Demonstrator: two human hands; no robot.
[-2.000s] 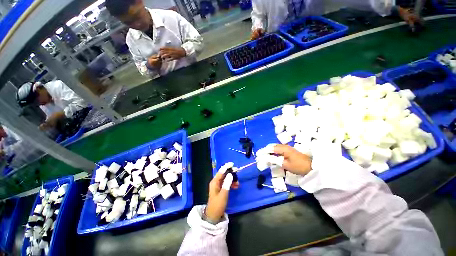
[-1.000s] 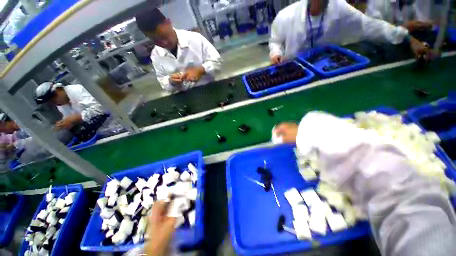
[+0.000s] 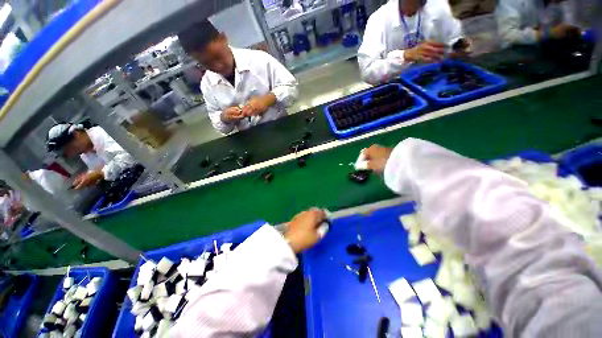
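Note:
My right hand [image 3: 376, 160] reaches over the green belt, with white on its fingertips. A black part [image 3: 358, 176] lies at or just below those fingertips; whether they touch it is unclear. My left hand [image 3: 307, 230] is over the belt's near edge, between the trays, fingers curled, with white and something dark at the fingertips; what it is cannot be told. The centre blue tray [image 3: 336, 297] holds several black parts [image 3: 362, 261] with thin leads. White blocks [image 3: 426, 290] lie at its right side, beside a large white heap partly hidden by my right sleeve.
A blue bin of black-and-white assemblies [image 3: 165, 284] stands left, partly behind my left sleeve; a narrower one [image 3: 72, 304] is farther left. The green conveyor belt [image 3: 231, 204] carries black parts. Across it are trays of dark parts [image 3: 376, 109] and several people in white coats.
My left hand has moved from the left bin up and right to the belt edge. My right hand has lowered slightly on the belt, now at a black part. Belt parts have shifted.

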